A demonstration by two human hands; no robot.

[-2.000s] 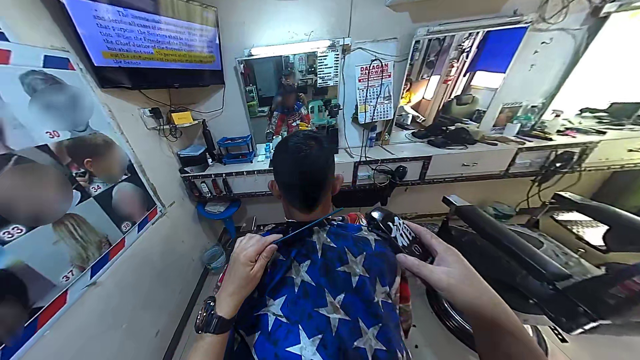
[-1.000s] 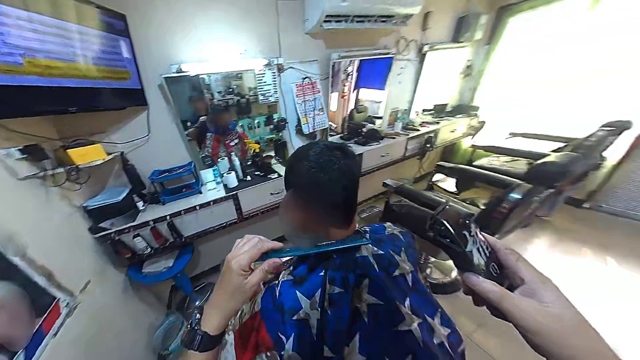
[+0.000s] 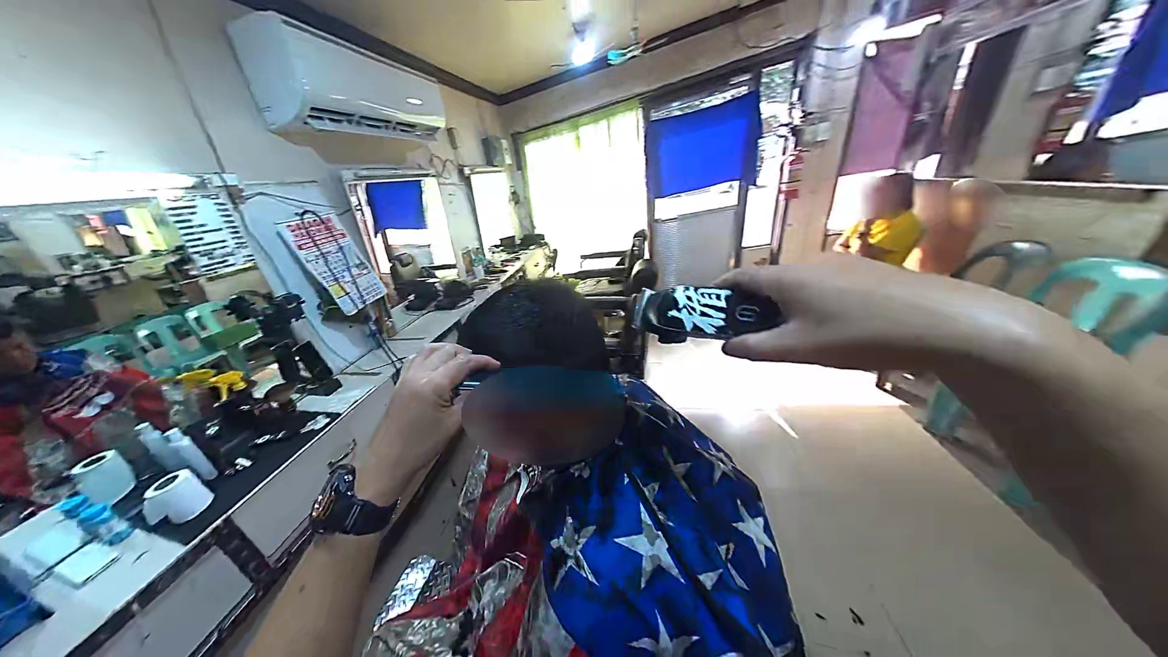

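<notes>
A seated person's dark-haired head (image 3: 534,324) is at the middle of the head view, with a star-patterned blue and red barber cape (image 3: 652,538) over the shoulders. Pinched in my left hand (image 3: 427,397), at the left side of the head, is a comb; its teal length (image 3: 557,381) seems to lie across the side of the head, partly blurred. My right hand (image 3: 803,310) grips a black hair clipper (image 3: 703,312) with white characters on it. The clipper's blade end points left, a little apart from the hair. A watch sits on my left wrist.
At left, a counter (image 3: 265,474) under a mirror holds paper rolls (image 3: 178,495), white bottles (image 3: 190,452) and yellow-topped spray bottles. Behind the head stand black barber chairs (image 3: 639,274). Green plastic chairs (image 3: 1109,287) and a person in yellow (image 3: 890,235) are at the right.
The view has swung far to the right around the seated person. The comb has gone from the nape to the side of the head. The clipper has risen from beside the shoulder to head height.
</notes>
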